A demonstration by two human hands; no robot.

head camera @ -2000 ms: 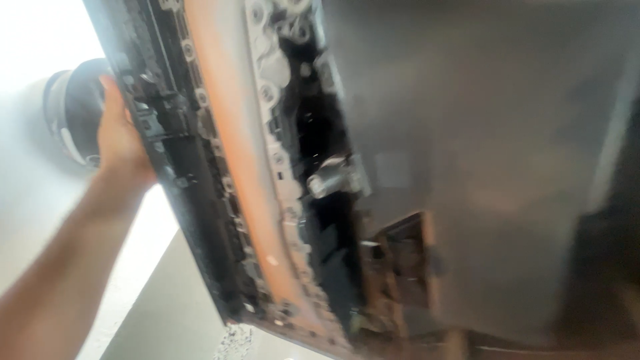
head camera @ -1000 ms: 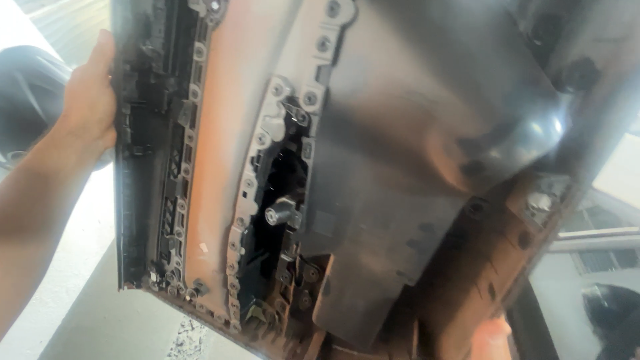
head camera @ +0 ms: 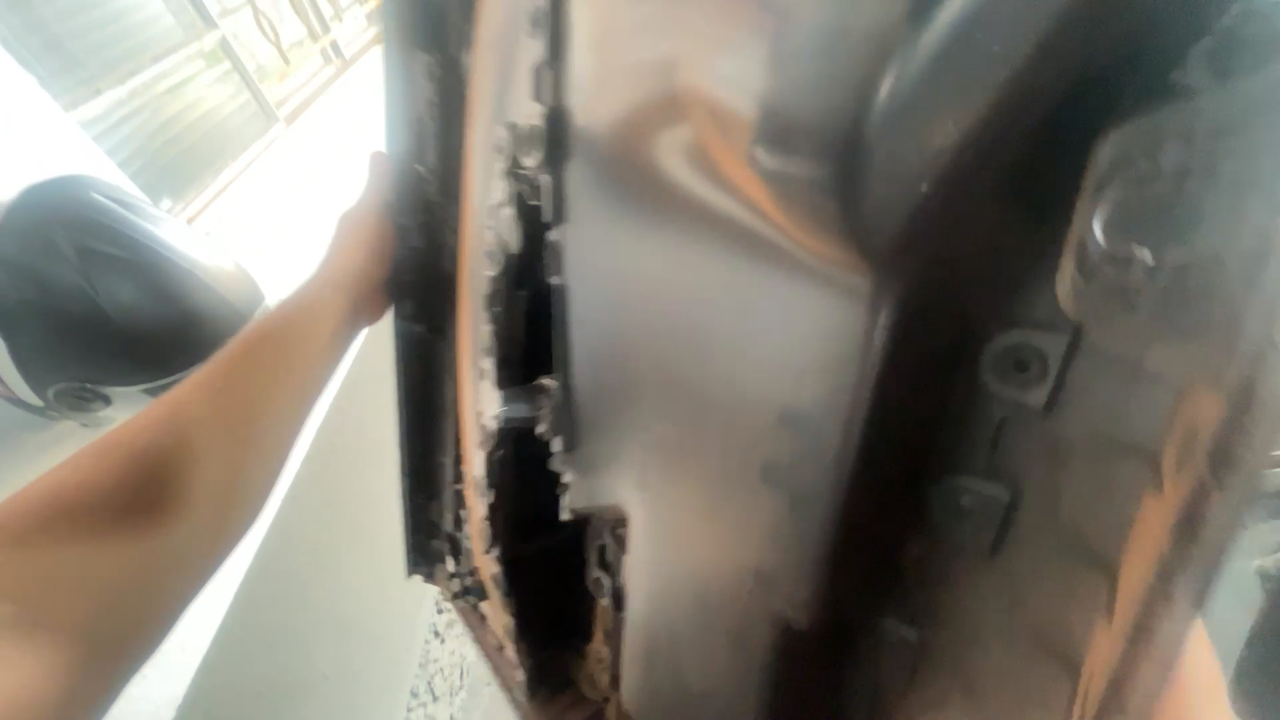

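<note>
A large dark panel (head camera: 700, 400) fills the middle and right of the view, its back side facing me. It looks like a vehicle trim panel, but motion blur keeps the exact kind unclear. Its back carries a long strip with fastener bosses, a smooth grey sheet and black openings. My left hand (head camera: 362, 250) grips the panel's left edge, its fingers partly hidden behind it. At the bottom right corner, a small blurred patch of my right hand (head camera: 1203, 670) shows by the panel's right edge; most of it is hidden or out of frame.
Left of my forearm is a rounded black object (head camera: 120, 290) with a pale lower part. A window or gate with bars (head camera: 220, 60) stands at the upper left, in bright light. Below the panel lie a pale floor (head camera: 300, 560) and a speckled strip (head camera: 440, 650).
The panel has turned and now spans more of the right side, with its orange-toned strip narrower and nearly upright. My left hand stays on its left edge. The view has shifted too.
</note>
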